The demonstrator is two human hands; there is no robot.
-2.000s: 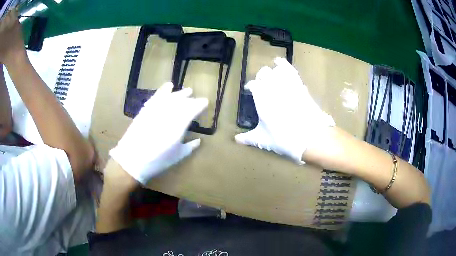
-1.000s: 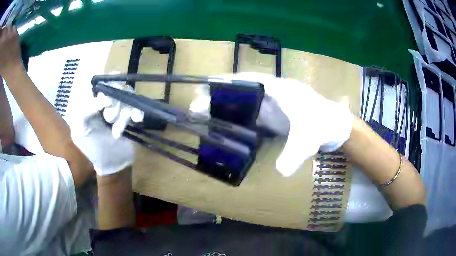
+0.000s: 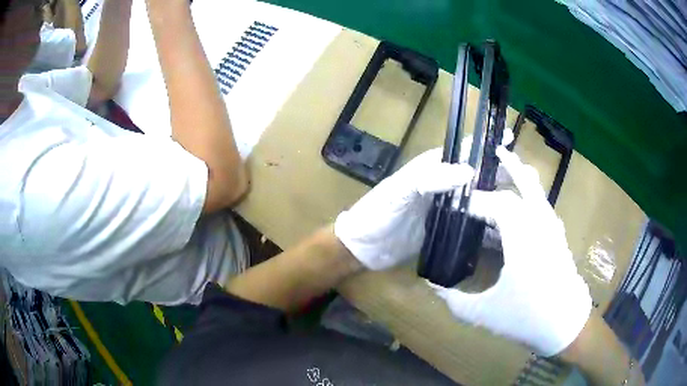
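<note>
My left hand (image 3: 403, 207) and my right hand (image 3: 527, 256), both in white gloves, hold a small stack of black frames (image 3: 453, 234) upright on edge above the cardboard (image 3: 290, 170). My left fingers grip the stack's left side; my right hand wraps its right side and lower end. The exact number of frames held cannot be told. One black frame (image 3: 360, 153) lies flat on the cardboard to the left. Another black frame (image 3: 561, 143) lies to the right, partly hidden behind my right hand and the stack.
A coworker's arm (image 3: 197, 98) and white shirt (image 3: 113, 203) are close at left. Rows of small black strips (image 3: 245, 56) lie on the white surface beyond. More frames (image 3: 651, 283) lie at right. Pale stacked sheets (image 3: 640, 38) stand at upper right, over the green bench (image 3: 452, 26).
The view has swung left, showing more of the coworker. The frames, fanned out and lying sideways between my hands a second ago, are now closed together and upright.
</note>
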